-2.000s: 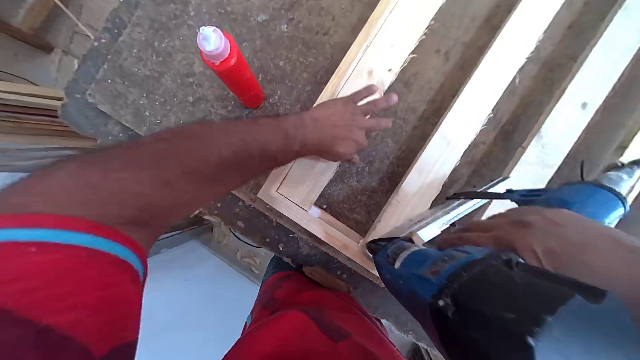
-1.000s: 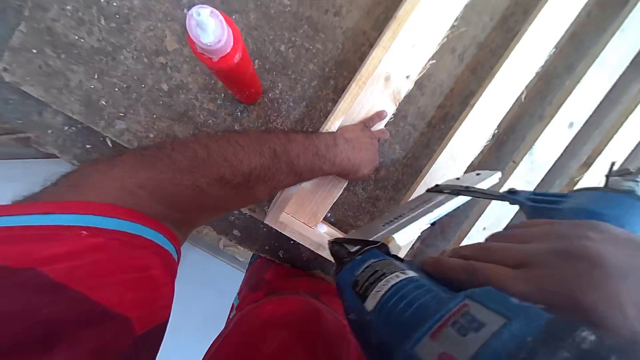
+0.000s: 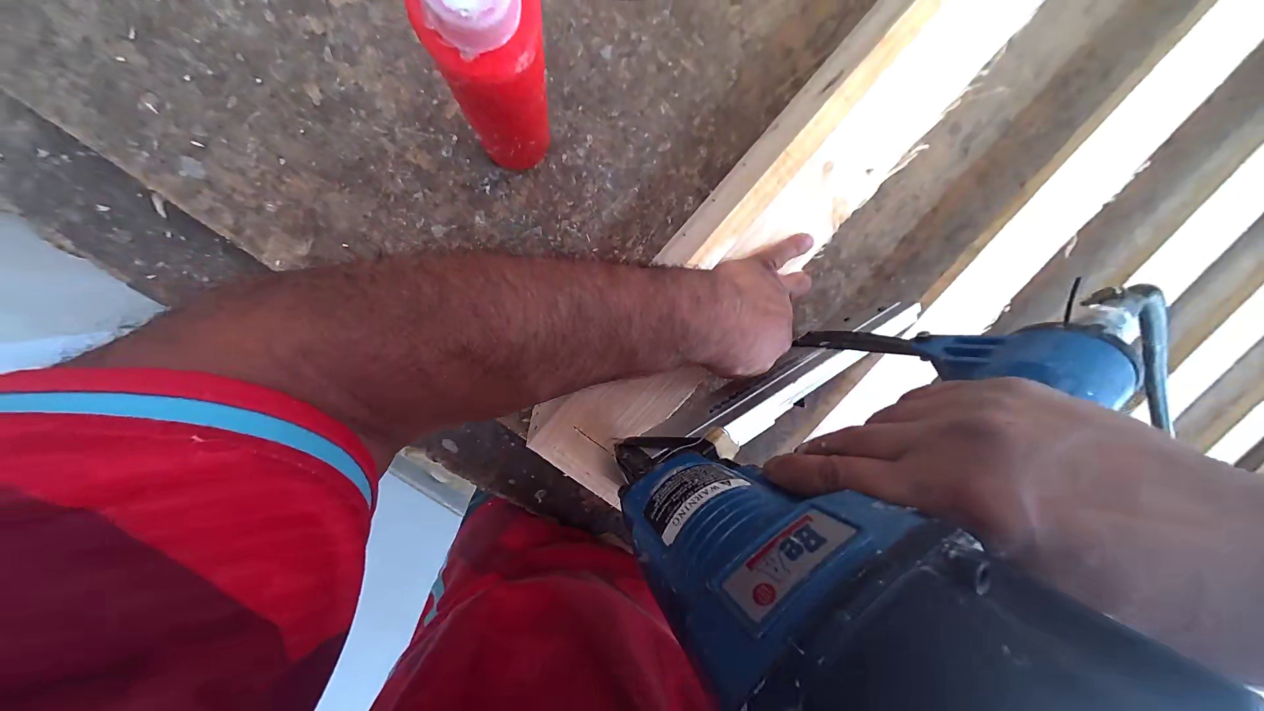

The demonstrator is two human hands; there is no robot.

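My right hand is wrapped around a blue pneumatic nailer or stapler, most of its fingers hidden by the tool body. The tool's black nose sits at the corner joint of a pale wooden frame, and its metal magazine slants up across the frame's opening. My left hand rests on the frame's side board just above that corner, thumb and a finger visible, pressing on the wood. An air hose fitting is on the tool's handle end.
A red squeeze bottle with a whitish cap stands on the dusty worktable, beyond my left forearm. Several pale parallel slats run toward the upper right. The table's dark near edge lies close to my body.
The nailer's nose has moved left to the frame's corner. My left hand, spread over the board two seconds ago, now lies lower, nearer the corner. The view has moved closer.
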